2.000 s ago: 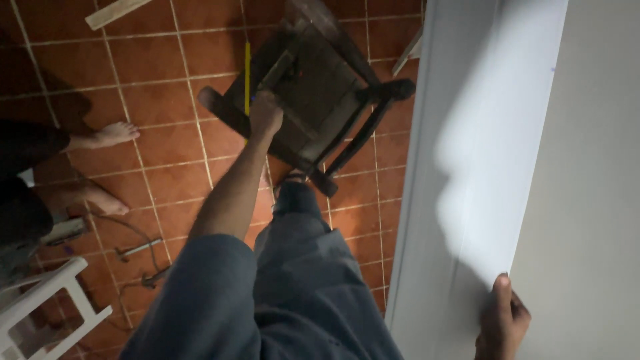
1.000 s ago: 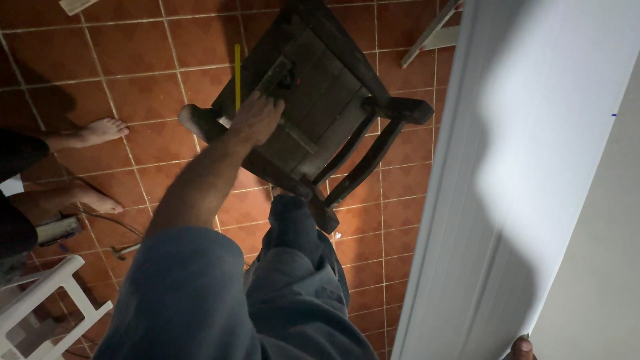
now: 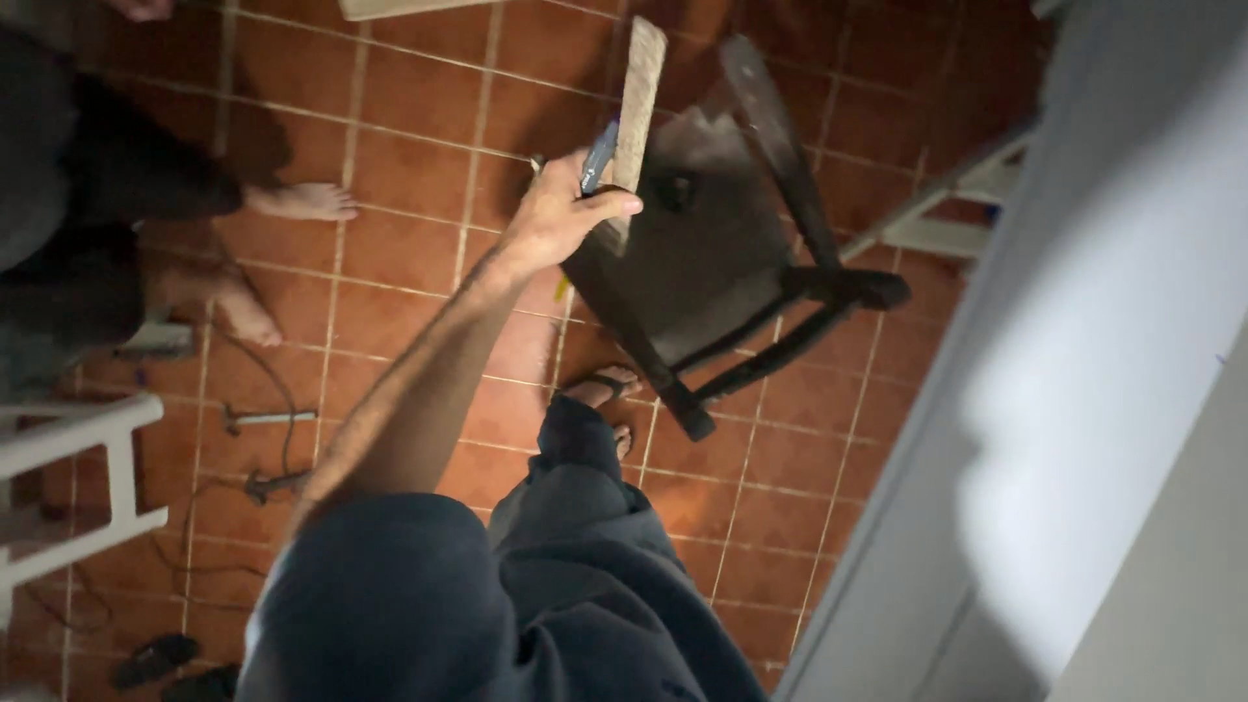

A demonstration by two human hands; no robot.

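Observation:
My left hand (image 3: 561, 210) grips a rough wooden strip (image 3: 638, 117) together with a blue-grey pen or marker (image 3: 598, 156). A small yellow piece (image 3: 563, 286) shows just below the hand; what it belongs to is partly hidden. Beneath and to the right of the strip stands a dark wooden chair (image 3: 721, 273) on the tiled floor. The long white panel (image 3: 1102, 439) slants along the right side of the view. My right hand is out of view.
Another person's bare feet (image 3: 307, 202) are at the left. A hammer (image 3: 268, 417), a second tool (image 3: 276, 485) and a cord lie on the tiles. A white plastic chair (image 3: 122, 468) stands lower left, dark slippers (image 3: 156, 660) below it. Part of a white frame (image 3: 936, 210) shows behind the panel.
My left hand, earlier over the chair seat, now holds the wooden strip up, beside the seat. My right hand, at the white panel's edge two seconds ago, has gone out of view.

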